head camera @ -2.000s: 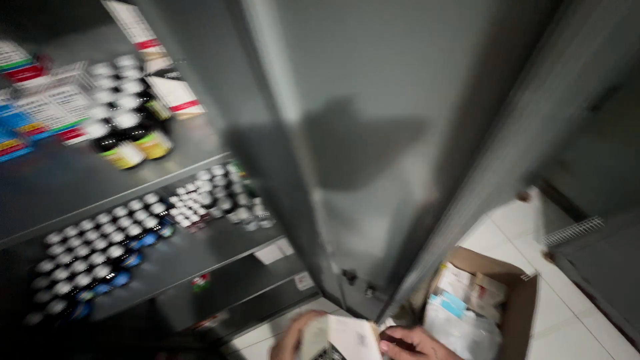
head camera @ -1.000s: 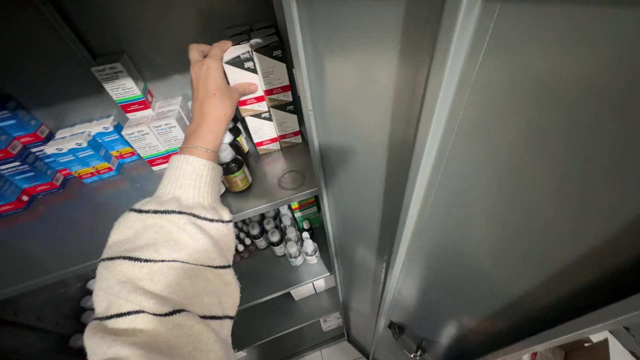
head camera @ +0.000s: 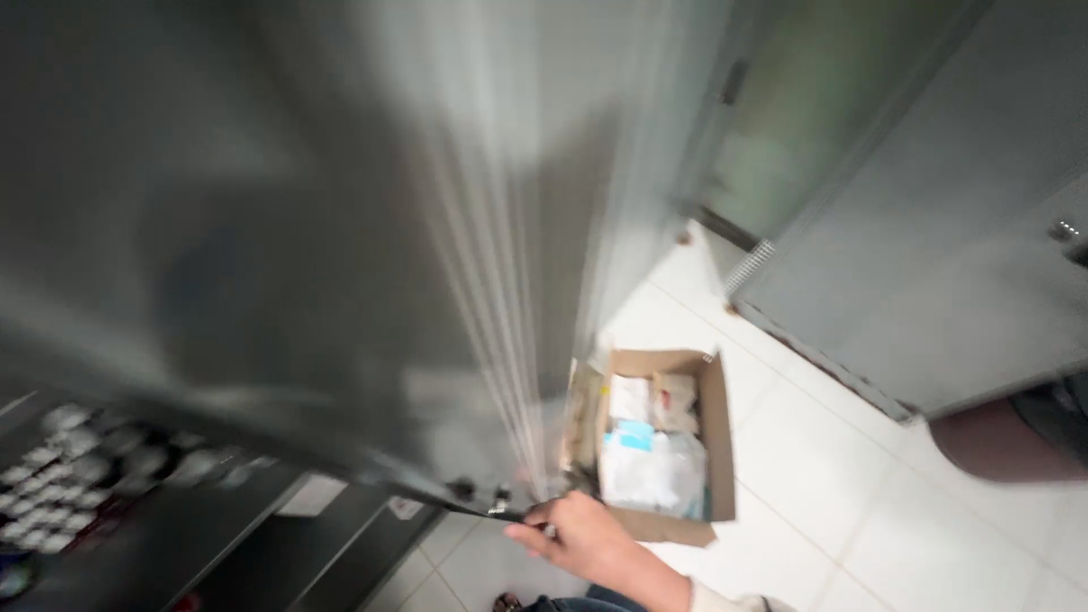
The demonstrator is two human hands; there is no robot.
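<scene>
At the bottom centre, my right hand [head camera: 578, 531] pinches the lower edge of a grey metal cabinet door [head camera: 340, 255] near its lock, thumb and fingers closed around it. The door fills much of the left and middle of the view and is motion-blurred. Under it, at lower left, rows of white-capped bottles [head camera: 59, 476] stand on a dark cabinet shelf. My left hand is out of view.
An open cardboard box [head camera: 721, 442] with white packets and a clear plastic bag [head camera: 654, 472] rests on the white tiled floor [head camera: 816, 476], right of my hand. Another grey metal door [head camera: 918, 289] is at the right, with a rounded brownish object [head camera: 1011, 438] below it.
My left hand, on black-and-white boxes on the shelf one second ago, has left the view. My right hand is now on the door, which covers most of the shelves. The view has swung right and down.
</scene>
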